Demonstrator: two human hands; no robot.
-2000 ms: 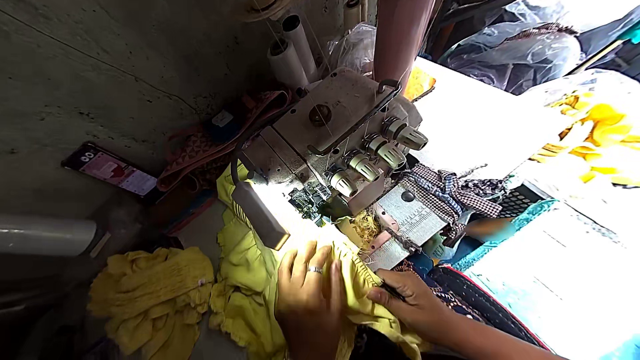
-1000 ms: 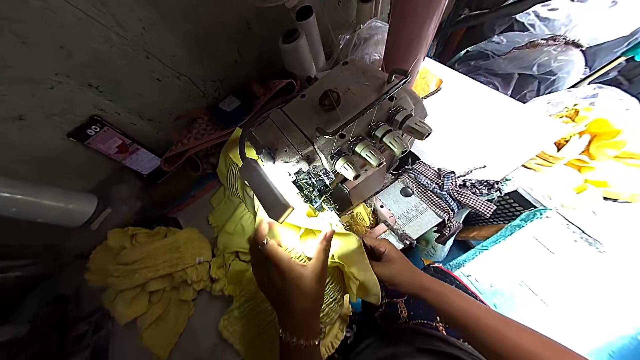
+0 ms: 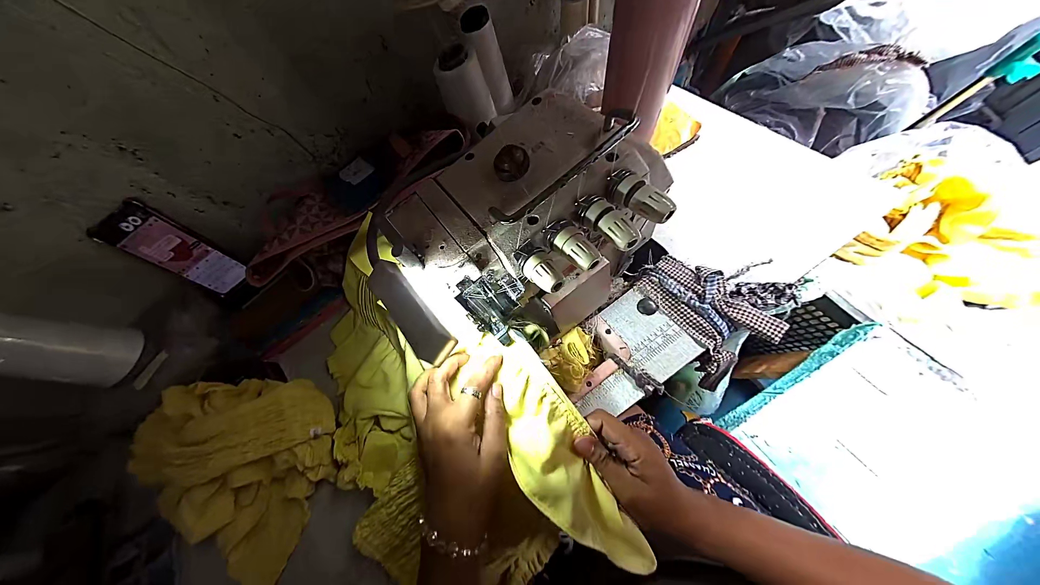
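Observation:
A yellow fabric garment [image 3: 540, 439] lies under the lit needle area of an overlock sewing machine [image 3: 520, 187]. My left hand [image 3: 459, 422], with a ring and a beaded bracelet, rests flat on the cloth just in front of the presser foot, fingers slightly apart. To its right my right hand [image 3: 630, 463] pinches the garment's edge between thumb and fingers. Gathered parts of the cloth hang left of and below my left hand. The needle and foot are partly hidden by glare and the machine's lamp [image 3: 410, 313].
A second yellow garment [image 3: 236, 455] lies crumpled at the left. A phone [image 3: 175, 248] leans by the wall. Thread cones [image 3: 467, 85] stand behind the machine. Checked fabric strips [image 3: 707, 305] lie right of the metal plate [image 3: 650, 333]. Yellow cloth in a plastic bag [image 3: 959, 219] is at the right.
My left hand, raised and arched over the cloth one second ago, now lies flatter with its fingers toward the foot. The garment's edge now extends farther down toward the lower right.

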